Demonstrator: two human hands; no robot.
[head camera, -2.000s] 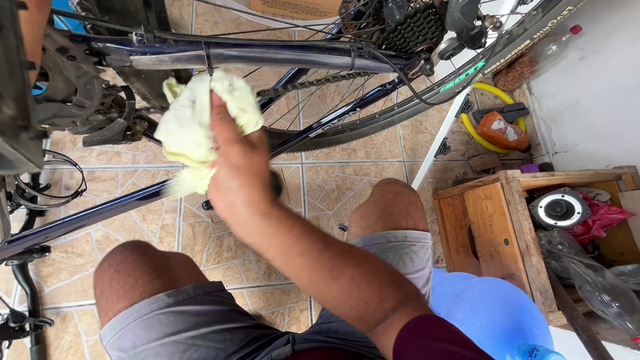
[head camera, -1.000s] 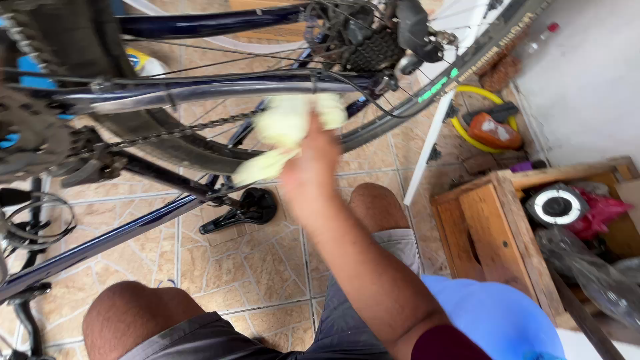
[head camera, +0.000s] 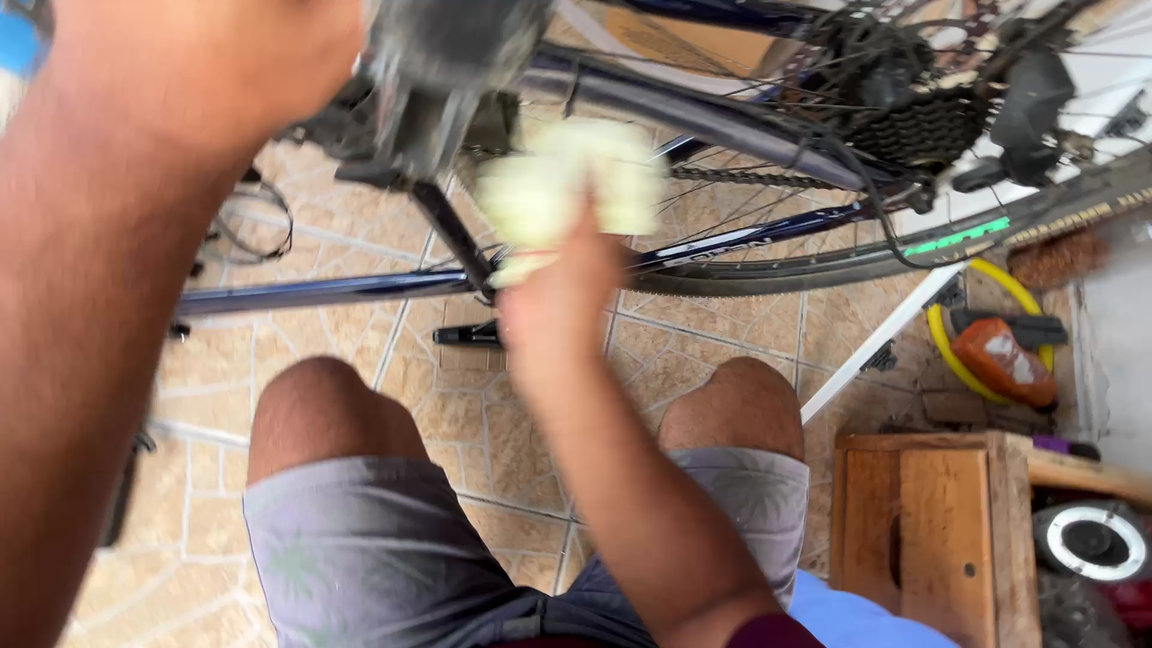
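My right hand (head camera: 567, 297) grips a pale yellow cloth (head camera: 571, 180), blurred, against or just beside the dark blue frame tube (head camera: 684, 112) of a bicycle. The bicycle appears upside down, with its saddle (head camera: 468, 336) low near the floor. My left hand (head camera: 207, 63) is at the top left, large and blurred, near the pedal and crank area (head camera: 432, 81); its fingers are cut off or hidden. The rear cassette (head camera: 922, 126), chain (head camera: 756, 178) and rear tire (head camera: 810, 270) lie to the right of the cloth.
At the right stands a wooden cabinet (head camera: 945, 531) holding a round speaker-like part (head camera: 1095, 543). A yellow hose (head camera: 940, 337) and an orange object (head camera: 1003, 360) lie by the wall. A white bar (head camera: 886, 342) slants over the tiled floor. Something blue (head camera: 855, 616) sits beside the cabinet.
My right hand with the cloth moved right along the frame tube, then back left. My left forearm has come into view at the left; one second ago it was not visible.
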